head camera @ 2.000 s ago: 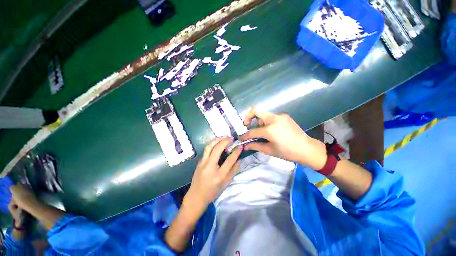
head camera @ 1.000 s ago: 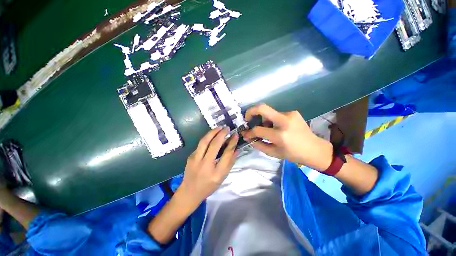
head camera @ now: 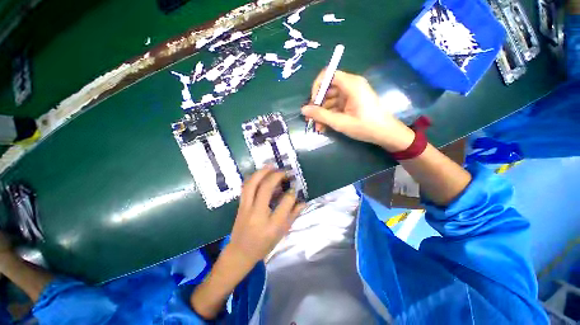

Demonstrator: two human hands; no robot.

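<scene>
A white-silver phone frame with a dark board end (head camera: 267, 131) lies on the green bench in front of me. My left hand (head camera: 267, 206) rests with its fingers on the frame's near end and covers part of it. My right hand (head camera: 346, 106) holds a slim white pen-like tool (head camera: 329, 73) like a pen, its thin tip pointing down, just right of the frame. A second phone frame (head camera: 210, 164) lies untouched to the left. Loose white and dark slivers (head camera: 232, 68) are piled beyond the frames.
A blue bin (head camera: 423, 47) with white slivers stands at the upper right, beside more frames (head camera: 510, 60). A whitish worn rail (head camera: 95, 92) separates the bench (head camera: 114, 171) from the green conveyor. Dark parts (head camera: 24, 212) and another person's arm (head camera: 22, 270) are at left.
My right hand has left the frame's near end and moved up and right, now with the pen-like tool in it. My left hand has stayed at the near end.
</scene>
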